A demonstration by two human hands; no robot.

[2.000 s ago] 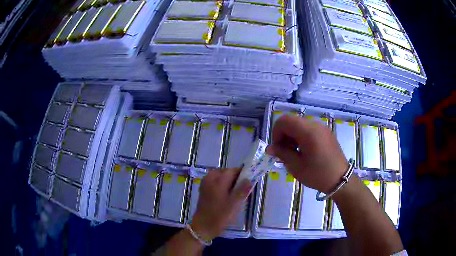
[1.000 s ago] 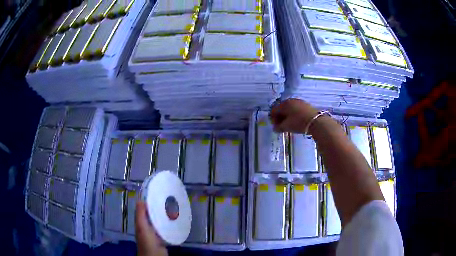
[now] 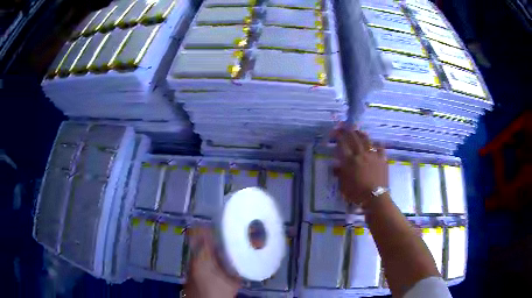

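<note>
My left hand (image 3: 210, 268) holds a white label roll (image 3: 242, 250) with a dark core hole, above the front middle tray (image 3: 298, 233). My right hand (image 3: 359, 166) lies flat, fingers spread and pointing away from me, over the upper left cells of the front right tray. It covers part of a grey pouch cell (image 3: 322, 186) there. Whether the palm touches the cell cannot be told. Other pouch cells (image 3: 326, 253) with yellow tape at their upper ends lie in the same tray. Both hands are somewhat blurred.
Tall stacks of cell trays stand behind, at left (image 3: 105, 87), middle (image 3: 262, 105) and right (image 3: 426, 110). The right stack's top cells carry white printed strips. A lower tray stack (image 3: 119, 198) stands at the left. A red frame-like thing (image 3: 510, 163) is at the right edge.
My right hand has gone from pinched fingers at the cell's top to a spread hand over the cell. My left hand has moved the roll to the right. The view has shifted slightly.
</note>
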